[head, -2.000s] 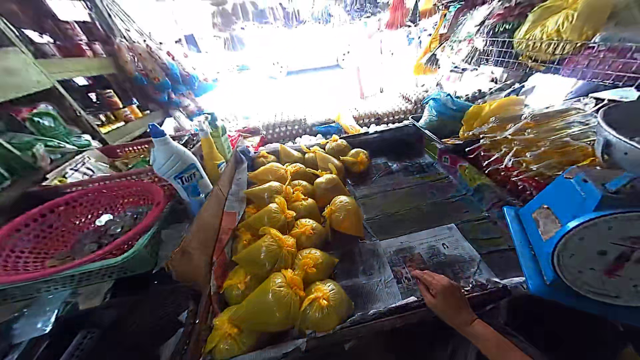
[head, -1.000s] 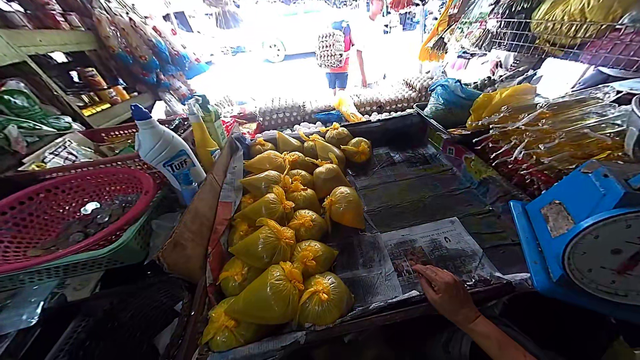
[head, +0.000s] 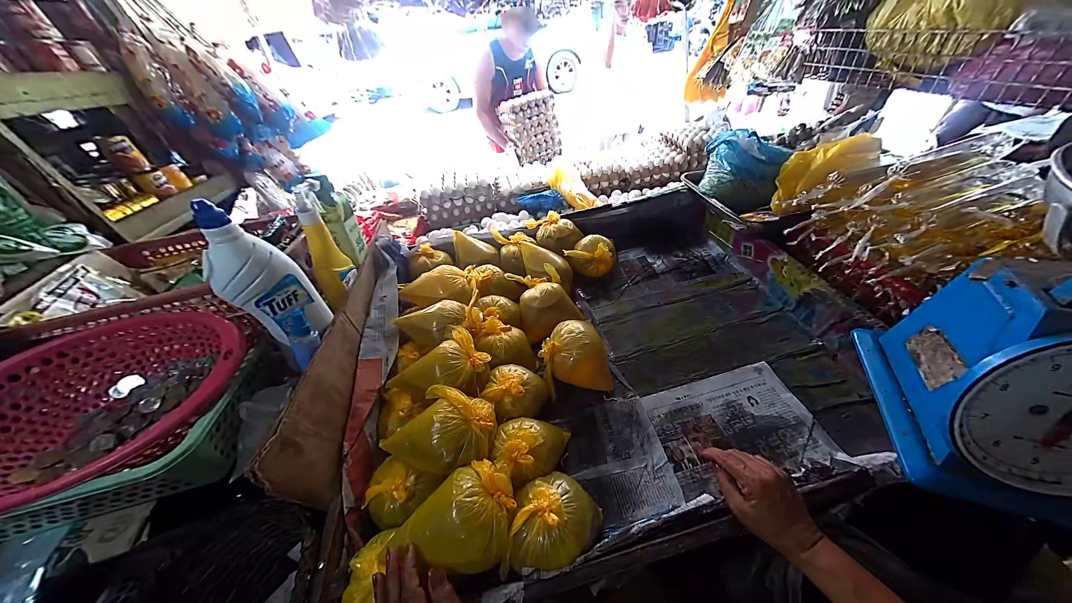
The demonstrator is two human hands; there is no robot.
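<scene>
My right hand point(head: 764, 501) rests on the newspaper point(head: 729, 419) at the near edge of a wide tray, its fingers partly bent and nothing in them. At the bottom of the view, my left hand point(head: 412, 579) touches the nearest of the tied yellow plastic bags point(head: 461, 519); only its fingers and part of its back show. Several such filled, knotted bags point(head: 444, 431) lie in rows along the tray's left side. Right of my right hand stands a blue dial scale point(head: 930, 360).
A pink basket point(head: 226, 352) with coins sits at left, near a white cleaner bottle point(head: 260, 280) and a yellow bottle point(head: 322, 251). Egg trays point(head: 469, 197) line the far side. Beyond them a person point(head: 511, 79) holds stacked egg trays point(head: 531, 127). Packed yellow goods point(head: 930, 209) lie at right.
My left hand has come into view at the bottom, against the nearest bag. A person holding egg trays now stands beyond the stall. My right hand stays on the newspaper.
</scene>
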